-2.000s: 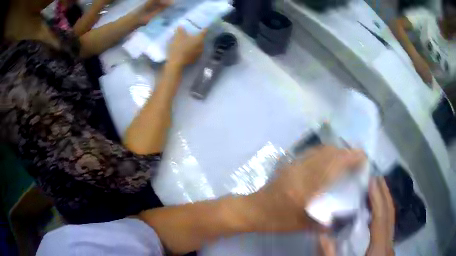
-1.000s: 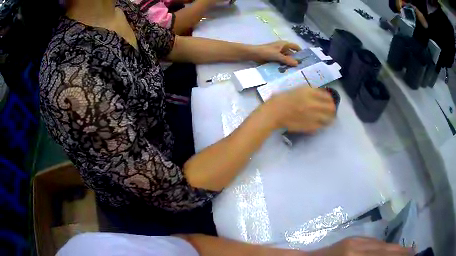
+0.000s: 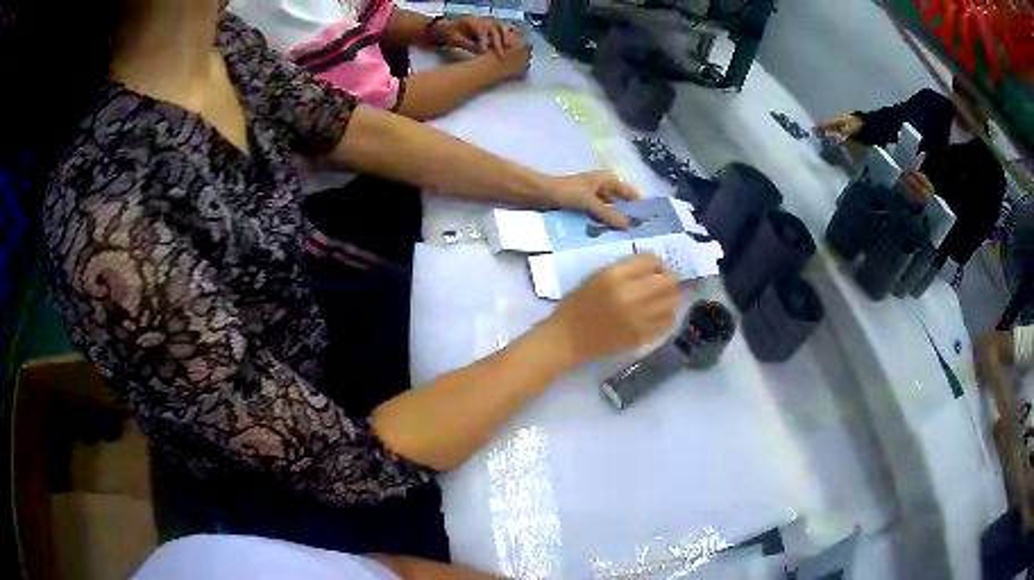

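Neither of my hands is in the picture. Only my white sleeve (image 3: pixel 267 561) and a strip of bare forearm show at the bottom edge. A dark handheld device (image 3: pixel 663 360) lies on the white sheet (image 3: pixel 635 476), its round head towards the back right. Behind it, an unfilled light blue carton (image 3: pixel 601 232) lies flat with white flaps out. A neighbour's one hand (image 3: pixel 595 195) rests on it; the other (image 3: pixel 624 300) is over its near edge. Part of a pale blue-grey piece (image 3: pixel 839 555) is cut off at the bottom edge.
The neighbour in patterned lace (image 3: pixel 215 295) sits at the left. Several black cups (image 3: pixel 782 317) stand along the bench's right side, small black clips (image 3: pixel 669 159) behind them. More cups (image 3: pixel 879 238) and a person in black (image 3: pixel 969 187) are across. A brown carton (image 3: pixel 85 453) stands lower left.
The view has shifted, and my hand has gone out below. The neighbour's near hand has come off the dark device, which now lies uncovered beside the flat carton.
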